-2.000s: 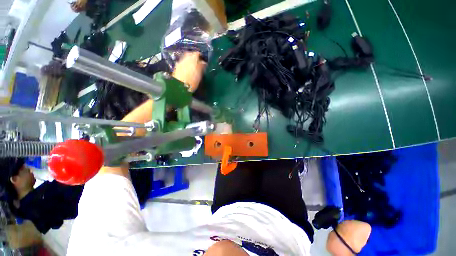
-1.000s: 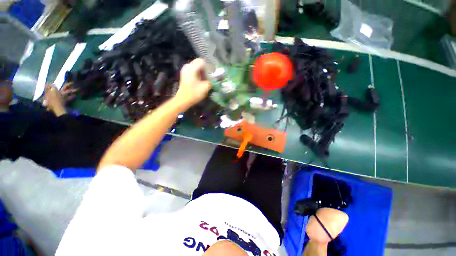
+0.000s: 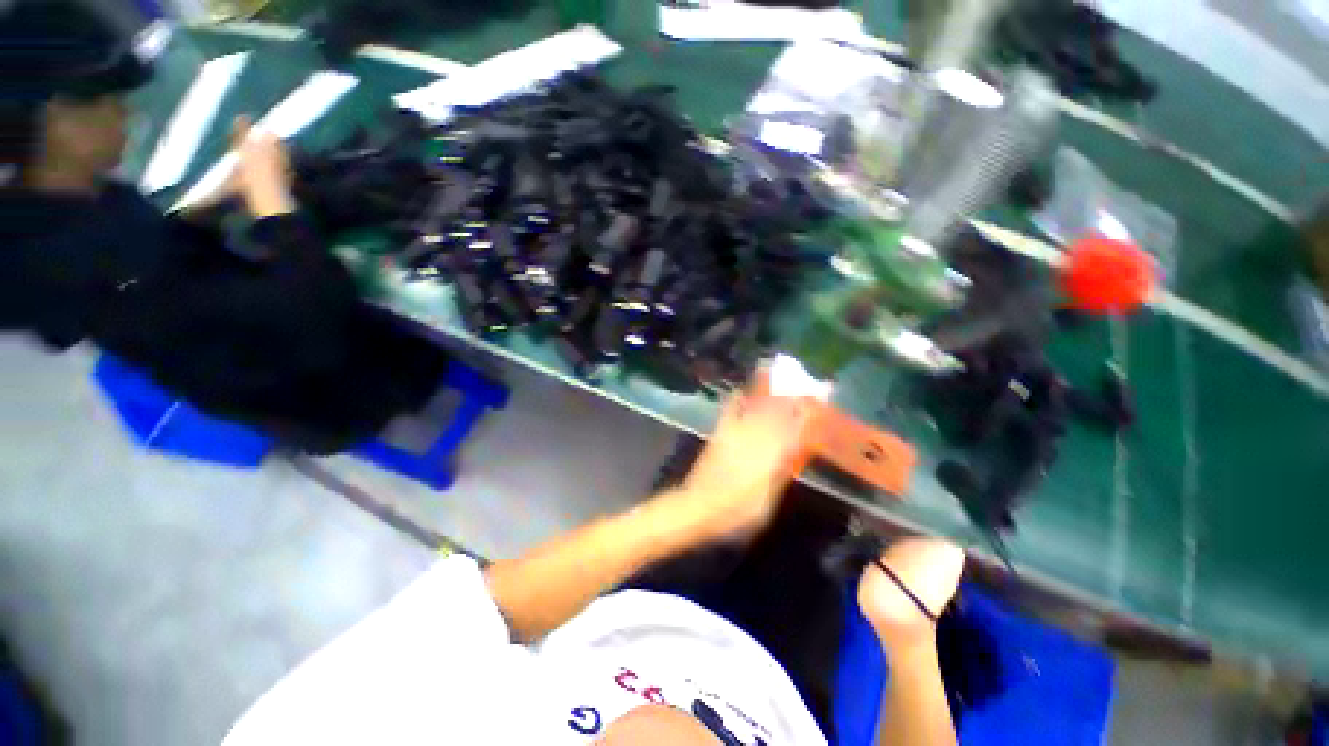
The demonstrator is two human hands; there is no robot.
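Observation:
My left hand [image 3: 751, 449] is at the left end of the orange fixture block [image 3: 875, 455], at the bench edge. Its fingertips are blurred, and whether they hold anything cannot be told. My right hand [image 3: 911, 583] is low, just below the bench edge, over the blue tote [image 3: 1057, 682]. A thin black cord runs across it, and a dark blurred corded part [image 3: 853, 554] sticks out at its left. The green lever press [image 3: 860, 299] stands behind the block, with its red ball knob [image 3: 1108, 274] raised to the right.
A wide heap of black parts [image 3: 598, 233] lies left of the press, and a smaller black pile [image 3: 1006, 423] lies right of it. A black-clothed coworker [image 3: 219, 313] sits at left by white strips [image 3: 503, 73]. A blue stool [image 3: 437, 437] is below.
My left hand has moved from the press down to the orange block. The view has turned left, showing more of the coworker. My right hand still has the cord across it.

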